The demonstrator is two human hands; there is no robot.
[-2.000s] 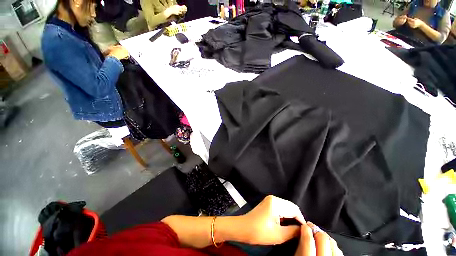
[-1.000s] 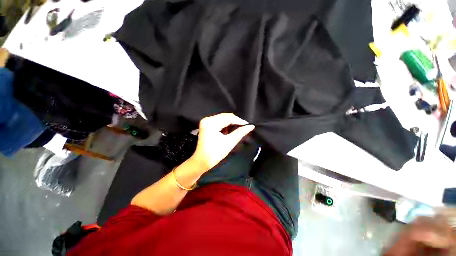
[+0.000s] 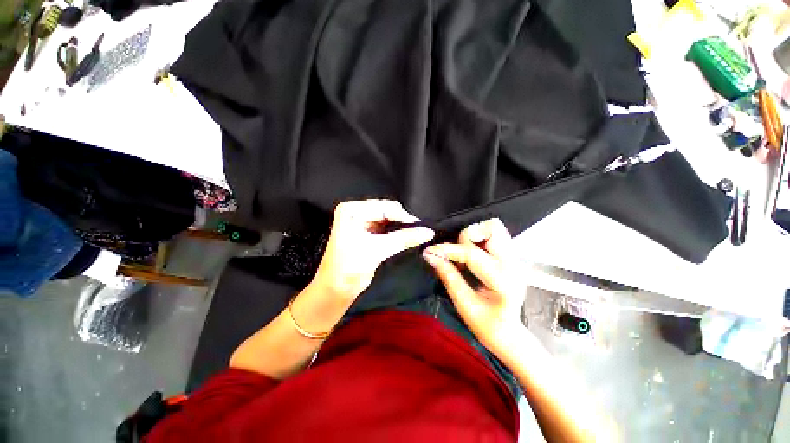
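A large black garment (image 3: 390, 112) lies in folds over the table and hangs over its near edge. Its folded hem edge (image 3: 520, 195) runs from my fingers up to the right, with broken white marks (image 3: 641, 158) near its right end. My left hand (image 3: 364, 251), with a gold bangle at the wrist, pinches the folded edge between thumb and index finger. My right hand (image 3: 475, 272) is just right of it, fingertips close together at the edge. A needle and thread cannot be made out there.
The white table (image 3: 736, 268) holds a green packet (image 3: 721, 67), an orange-handled tool (image 3: 769, 119) and slim dark tools (image 3: 740, 216) at right. Scissors (image 3: 85, 62) lie at upper left. A person's denim sleeve (image 3: 35, 225) and a stool (image 3: 160, 266) are at left.
My right hand has come back from the far lower right to the folded edge beside my left hand. My left hand keeps its pinch. The view has tilted down since the first frame.
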